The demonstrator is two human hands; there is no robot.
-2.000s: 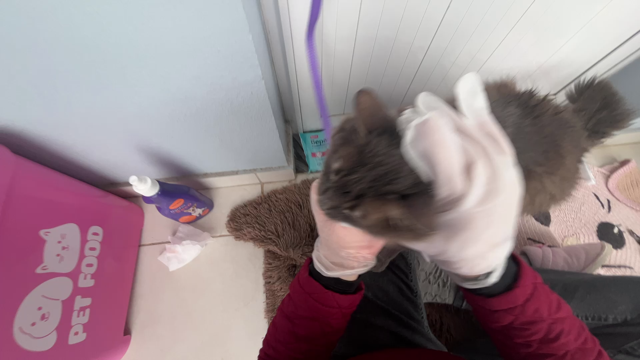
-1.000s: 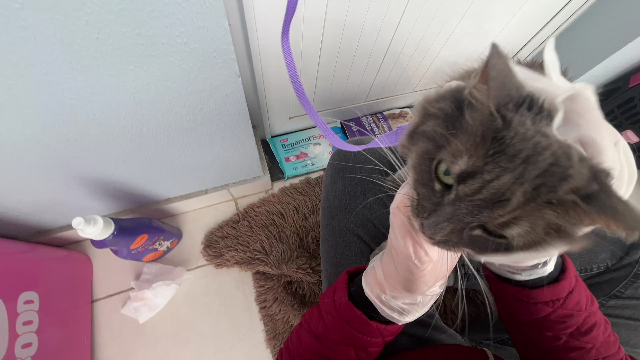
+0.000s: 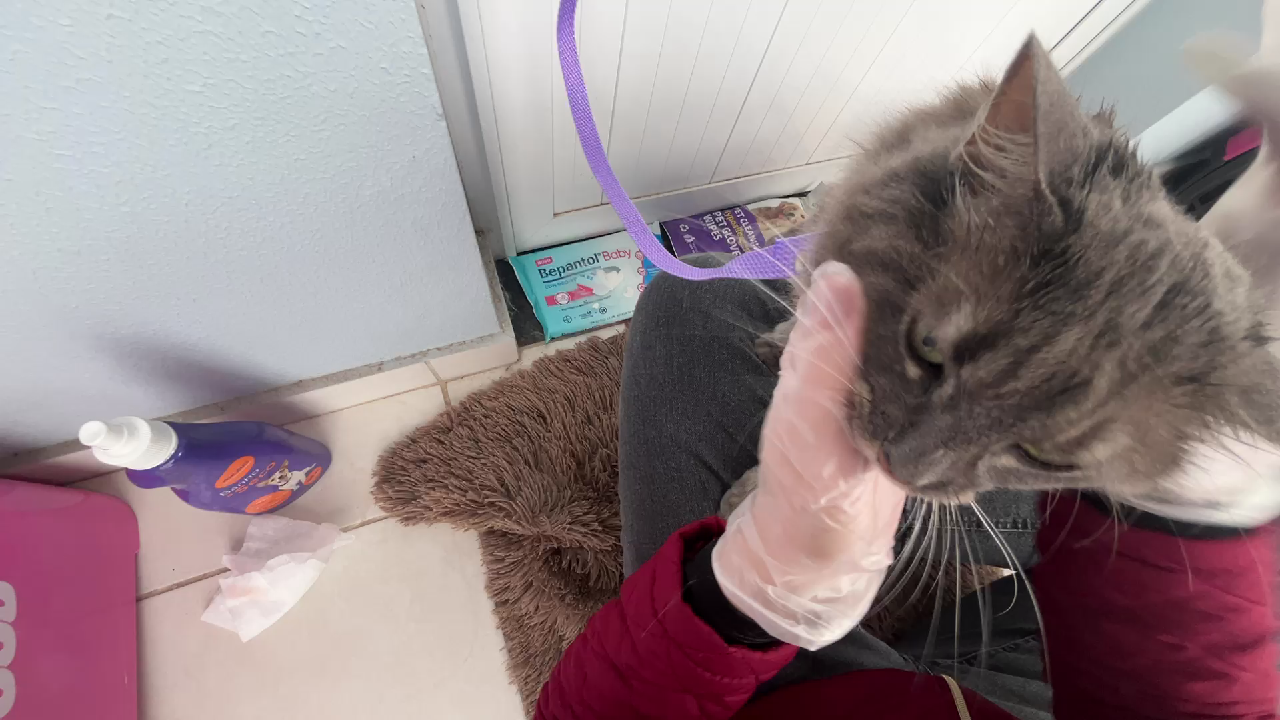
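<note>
A grey long-haired cat [image 3: 1040, 290] fills the right side, its head tilted down close to the camera above my lap. My left hand [image 3: 825, 480], in a thin translucent glove, rests against the side of its muzzle and cheek with the fingers pointing up. Whether it grips the cat is not clear. Only a white-gloved part of my right hand [image 3: 1225, 480] shows behind the cat's head at the right edge; its fingers are hidden. A purple strap [image 3: 610, 185] hangs from the top and curves to the cat's neck area.
On the tiled floor at left stand a purple pump bottle [image 3: 245, 465], a crumpled wipe [image 3: 270, 575] and a pink container [image 3: 65, 610]. A brown shaggy mat [image 3: 520, 440] lies beside my knee. A turquoise wipes pack [image 3: 585, 285] and a purple wipes pack [image 3: 725, 228] lie by the white door [image 3: 700, 90].
The cat's head has come nearer the camera and now hides most of my right hand, which showed on its back and neck two seconds ago. My left hand remains at its face.
</note>
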